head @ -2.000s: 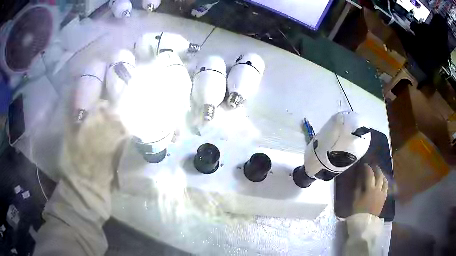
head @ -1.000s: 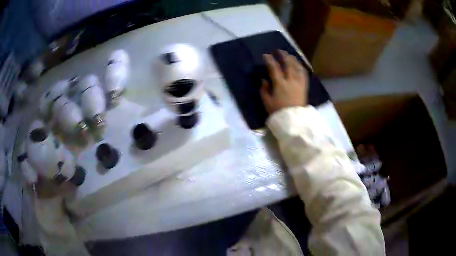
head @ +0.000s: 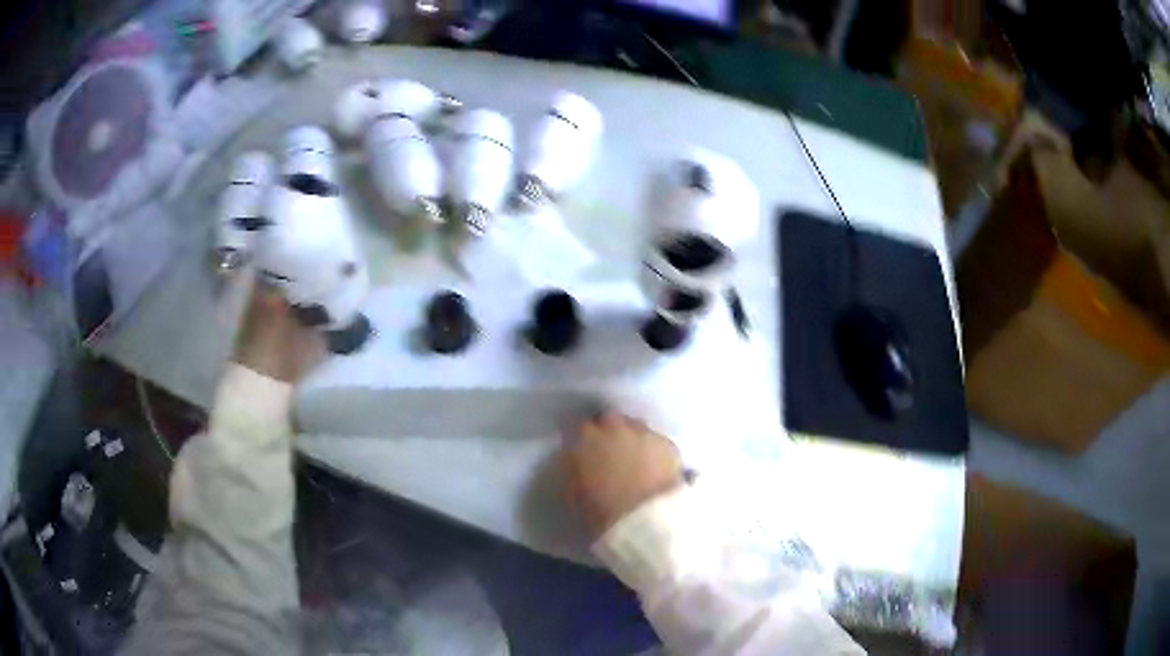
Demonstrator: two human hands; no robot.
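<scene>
A white bulb camera point(head: 308, 244) stands tilted at the leftmost socket of the white socket strip point(head: 423, 413). My left hand point(head: 276, 336) is around its lower part; the fingers are mostly hidden behind it. Another bulb camera point(head: 699, 212) stands at the rightmost socket, its black lens face towards me. The two middle sockets, one left point(head: 449, 323) and one right point(head: 556, 323), are black, open and empty. My right hand point(head: 622, 468) is blurred over the strip's front edge with its fingers curled down; I cannot tell if it holds anything.
Several loose bulb cameras point(head: 480, 167) lie behind the strip. A black mouse point(head: 875, 356) lies on the mouse pad point(head: 808, 397) at the right. A pen point(head: 737, 311) lies beside the right camera. A fan point(head: 103, 128) is far left. Brown cartons point(head: 1071, 365) are on the right.
My right hand has left the mouse and moved left to the front of the strip. My left hand stays at the leftmost camera, whose bright light is out. The view has swung about.
</scene>
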